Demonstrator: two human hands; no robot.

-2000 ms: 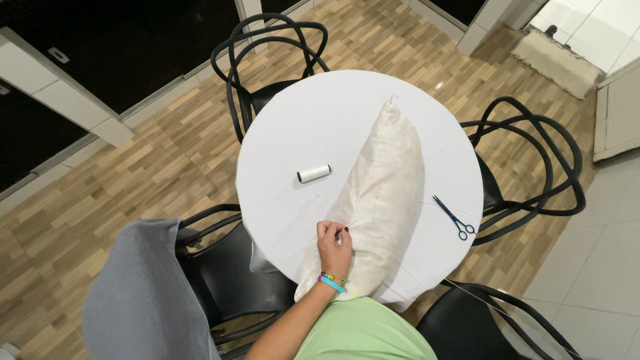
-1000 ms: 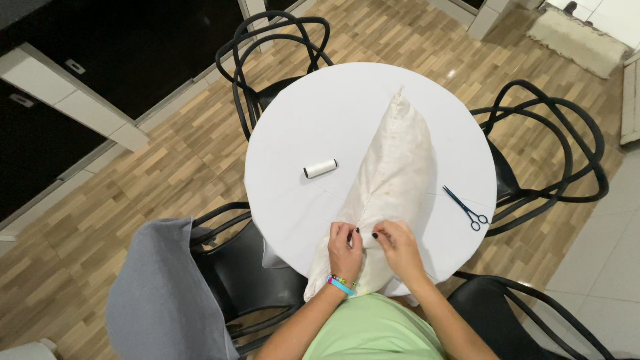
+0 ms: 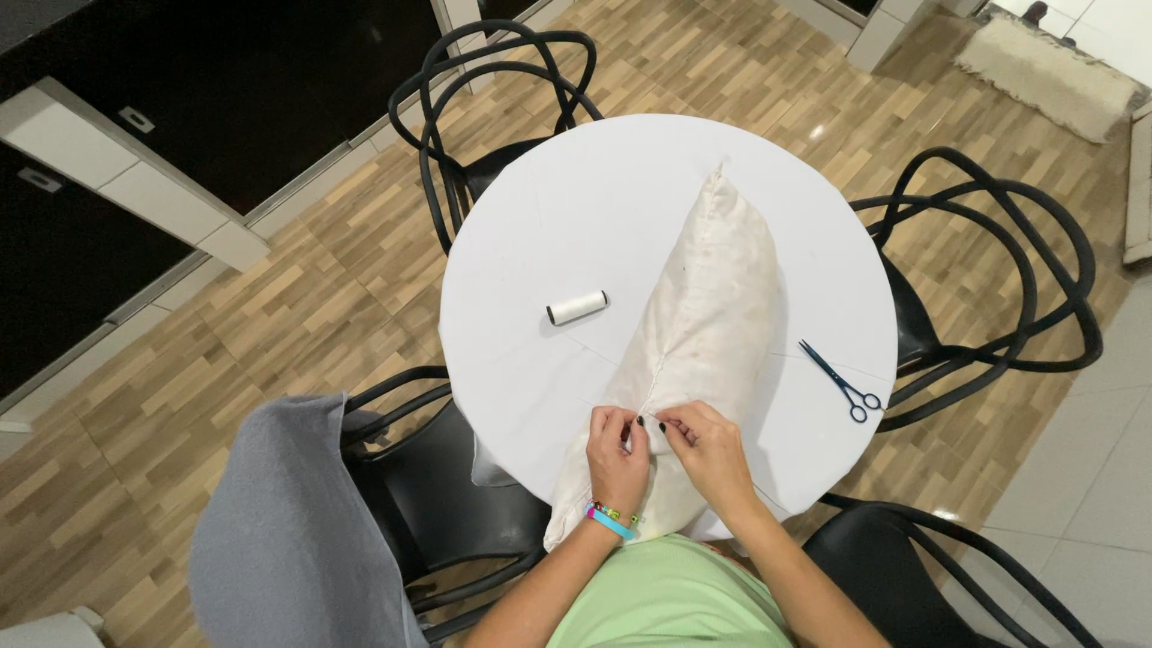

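Note:
A stuffed off-white fabric pillow (image 3: 711, 297) lies lengthwise on the round white-covered table (image 3: 513, 234), its seam facing up and its near end against my green shirt. My left hand (image 3: 619, 459), with colourful bracelets at the wrist, pinches the fabric at the seam. Close to its right, my right hand (image 3: 706, 450) has thumb and forefinger together at the same seam; whether it holds a needle or thread is too small to tell. A spool of white thread (image 3: 578, 308) lies on its side left of the pillow. Dark scissors (image 3: 839, 382) lie slightly open at the right.
Black chairs stand around the table, at the back left (image 3: 504, 162), right (image 3: 909, 315), near left (image 3: 441, 495) and near right (image 3: 891, 576). A grey cloth (image 3: 297, 531) hangs over the near-left one. A shaggy rug (image 3: 1048, 76) lies at the far right.
Two seconds ago only my left hand showed at the pillow. My right hand has since come in beside it at the seam. The spool and scissors stay in place on the table.

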